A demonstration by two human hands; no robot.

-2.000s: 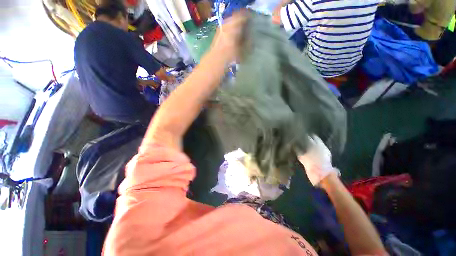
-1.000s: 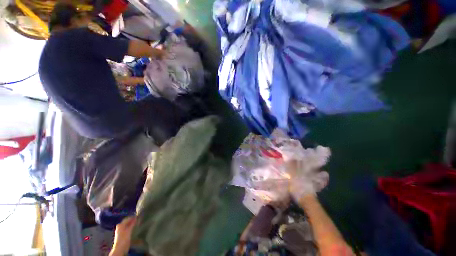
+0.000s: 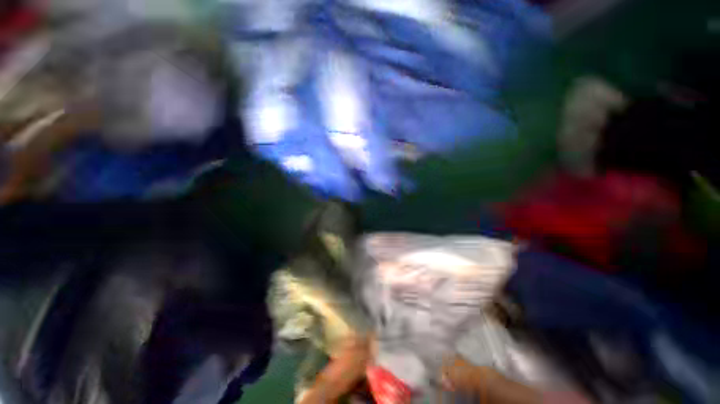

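Observation:
The frame is heavily blurred. A white plastic bag (image 3: 442,276) with faint print and a red patch is low in the middle, in front of me. My left hand (image 3: 343,363) is at the bag's left side, at a strip of olive-beige cloth (image 3: 312,304), which looks like part of the green sack. My right hand (image 3: 466,375) is at the bag's lower right, against the white material. Its fingers and glove are too blurred to make out. The bag's lower part is cut off by the picture's edge.
A blue-and-white garment heap (image 3: 371,95) hangs ahead of me. A red stool (image 3: 600,213) is at the right beside dark cloth. Dark garments (image 3: 142,292) lie at the left. A person's arm (image 3: 39,154) and grey cloth (image 3: 158,87) are at the upper left. Green floor (image 3: 466,177) shows between them.
The green sack has moved from the left to beside the white bag, with my left hand. The white bag now appears upright and taller. The view has swung and blurred.

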